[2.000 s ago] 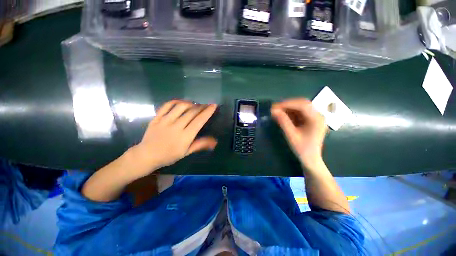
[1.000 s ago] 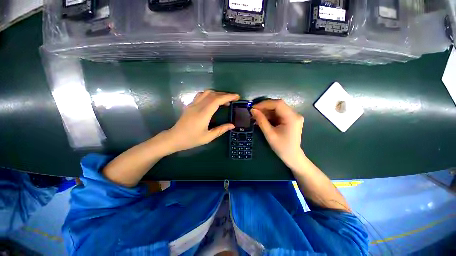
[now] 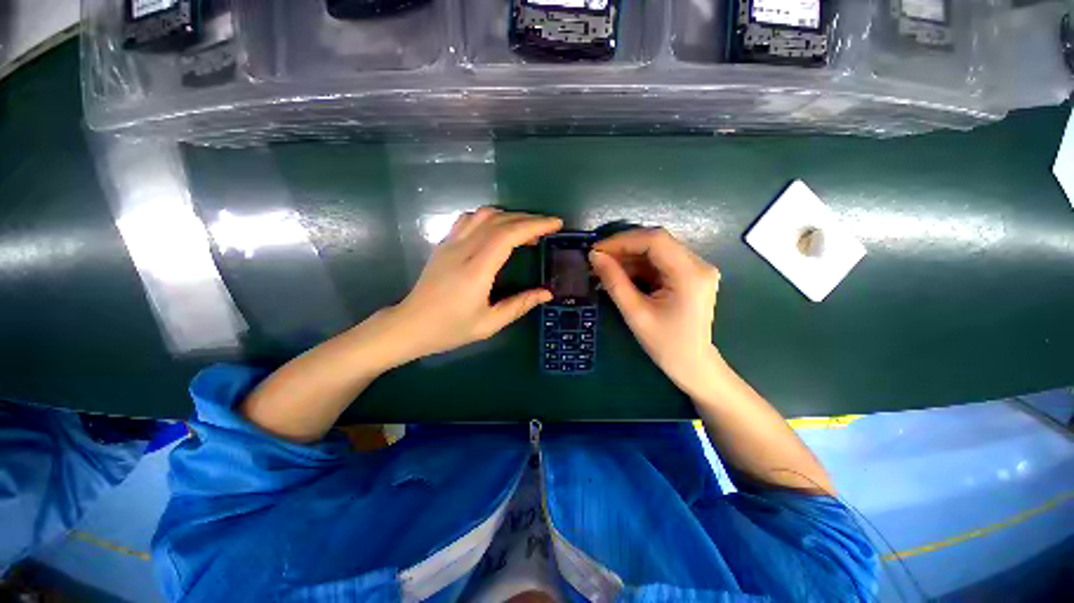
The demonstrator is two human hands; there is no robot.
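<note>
A dark blue-black keypad phone (image 3: 569,336) lies face up on the green bench, its screen at the far end and its keys towards me. My left hand (image 3: 473,283) is at its left side, with the index fingertip at the top left corner and the thumb at the left edge beside the screen. My right hand (image 3: 662,295) is at the upper right edge of the screen, thumb and index finger pinched together. Whether a film is between these fingertips cannot be made out.
A white card with a brownish spot (image 3: 806,240) lies right of the phone. Clear glossy film strips (image 3: 177,253) lie at the left. A clear stacked blister tray (image 3: 530,108) holding black handsets runs along the far edge. A white card (image 3: 1066,165) is cut off at the far right.
Both hands came in from either side to the phone and now touch its upper part. Over the last second they have hardly moved. The view has shifted slightly.
</note>
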